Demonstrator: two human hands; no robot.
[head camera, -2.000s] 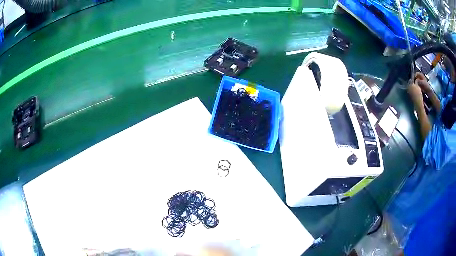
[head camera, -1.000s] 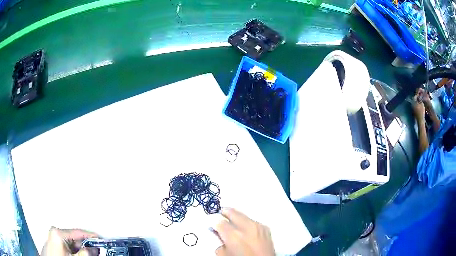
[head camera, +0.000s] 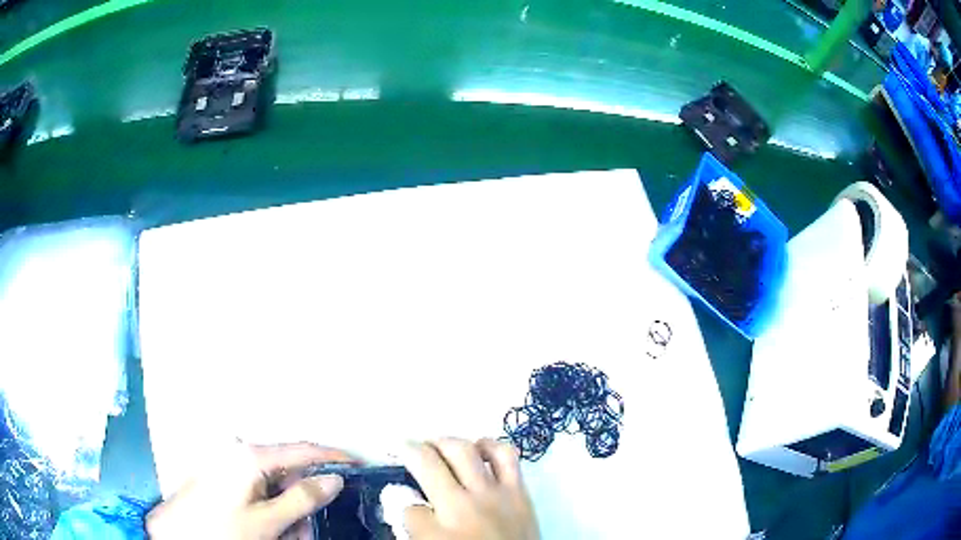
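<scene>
A black housing (head camera: 360, 504) is at the bottom of the view, over the white sheet (head camera: 369, 306), partly covered by both hands. My left hand (head camera: 258, 496) holds its left side, thumb on top. My right hand (head camera: 464, 490) is on its right side, fingers bent over the edge, with a white covering on one finger. Whether a ring is under the fingers is hidden. A tangled pile of black sealing rings (head camera: 569, 406) lies on the sheet to the right, beyond my right hand. One or two thin rings (head camera: 660, 334) lie apart near the sheet's right edge.
A blue bin (head camera: 727, 253) of black rings stands at the sheet's right corner, beside a white tape dispenser (head camera: 817, 348). More housings (head camera: 227, 84) sit on the green belt (head camera: 422, 142). Shiny clear plastic (head camera: 65, 316) lies at left. A blue sleeve or smock shows at the right edge.
The view has swung left. The housing and my left hand now show further in. My right hand has gone from beside the ring pile to the housing. The single ring near that hand no longer shows.
</scene>
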